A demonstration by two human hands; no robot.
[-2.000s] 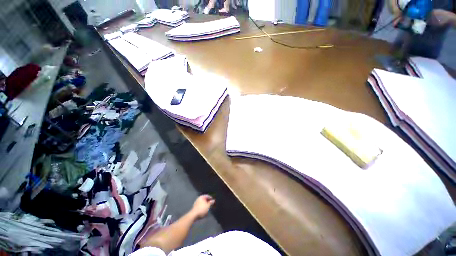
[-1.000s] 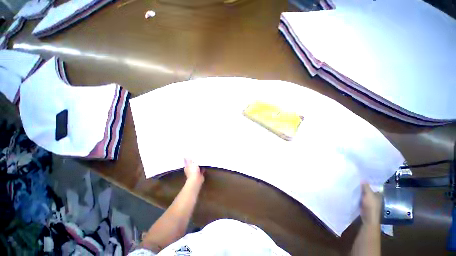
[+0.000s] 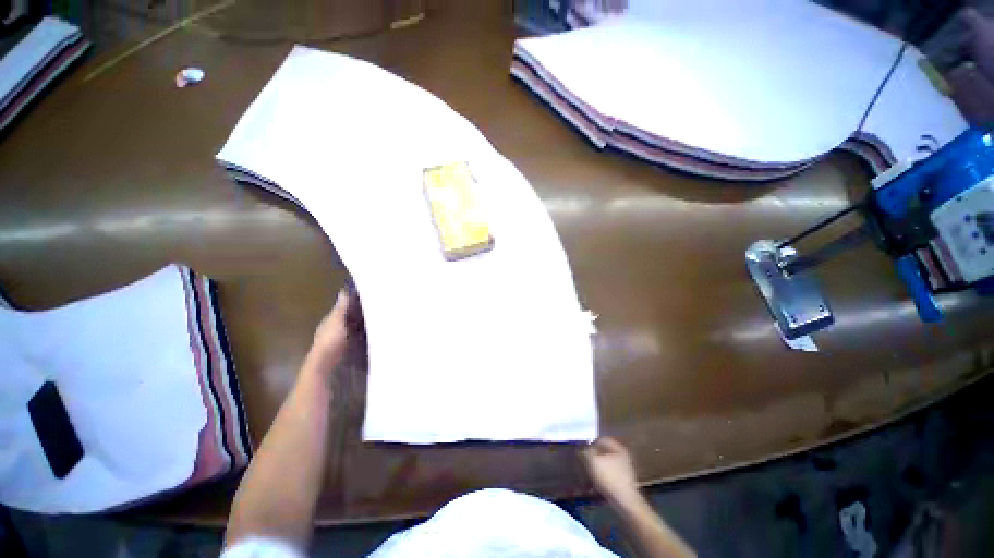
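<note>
A curved cut bundle (image 3: 480, 338) with a white top lies in front of me, one end towards me and the other at the upper left. A yellow weight (image 3: 458, 209) rests on it. My left hand (image 3: 336, 325) holds its inner curved edge; some fingers are hidden there. My right hand (image 3: 610, 466) holds its near right corner at the fingertips.
The knife cutting machine (image 3: 946, 218) stands at the right, its base plate (image 3: 790, 294) on the brown table (image 3: 676, 387). A larger stack (image 3: 708, 82) lies behind. Another bundle (image 3: 120, 371) with a dark weight (image 3: 55, 428) lies left.
The curved bundle has turned clockwise, its far end swinging up and its near end coming towards me, with the yellow weight on it. The machine head has come into view.
</note>
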